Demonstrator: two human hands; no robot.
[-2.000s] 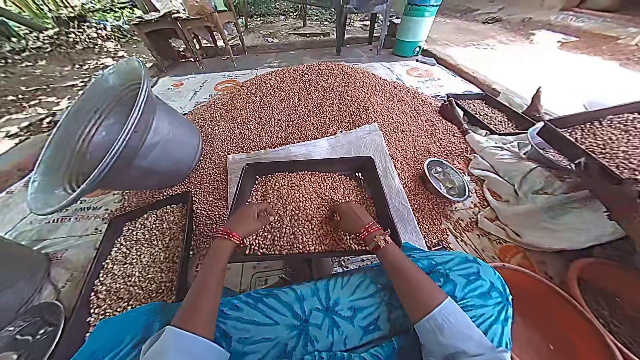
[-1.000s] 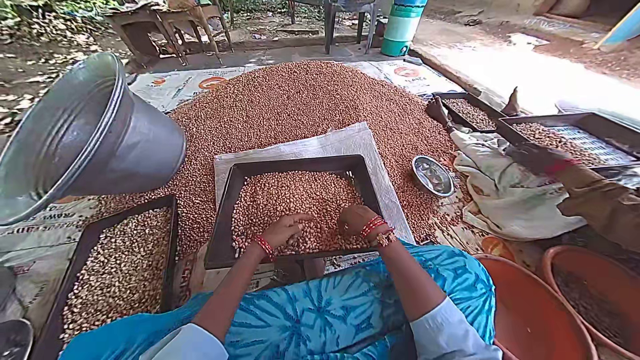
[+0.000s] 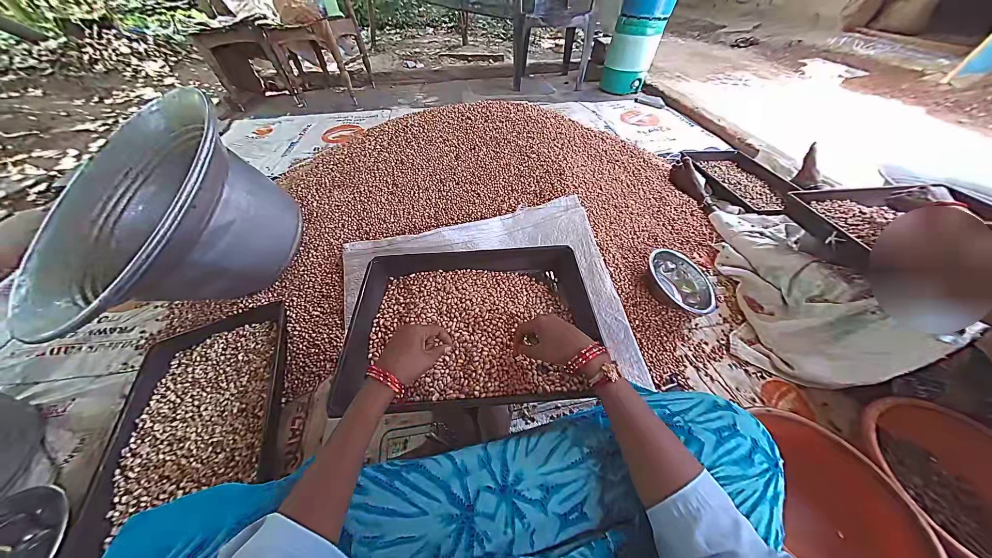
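A dark rectangular tray [image 3: 471, 258] stands before me on a silvery sheet [image 3: 496, 231], partly filled with reddish-brown nuts or seeds [image 3: 465, 310]. Over the tray's left part is my left hand [image 3: 413, 353], its fingers curled and thumb against the index finger; whether something is pinched there cannot be told. My right hand [image 3: 554, 341] is over the right part, fingers curled in, palm side hidden. Both wrists wear red bangles. Behind the tray rises a large heap of the same nuts [image 3: 496, 163].
At the left are a tilted metal bucket [image 3: 240, 225] and a tray of paler nuts [image 3: 194, 418]. A metal bowl [image 3: 682, 281] sits right of the sheet. Orange basins [image 3: 845, 488] stand at lower right. Another person's foot [image 3: 688, 180] is beside further trays [image 3: 748, 182] at the right.
My left hand has drawn back leftward from the middle of the tray, where it was spread over the nuts a second ago. My right hand stays at the tray's right part.
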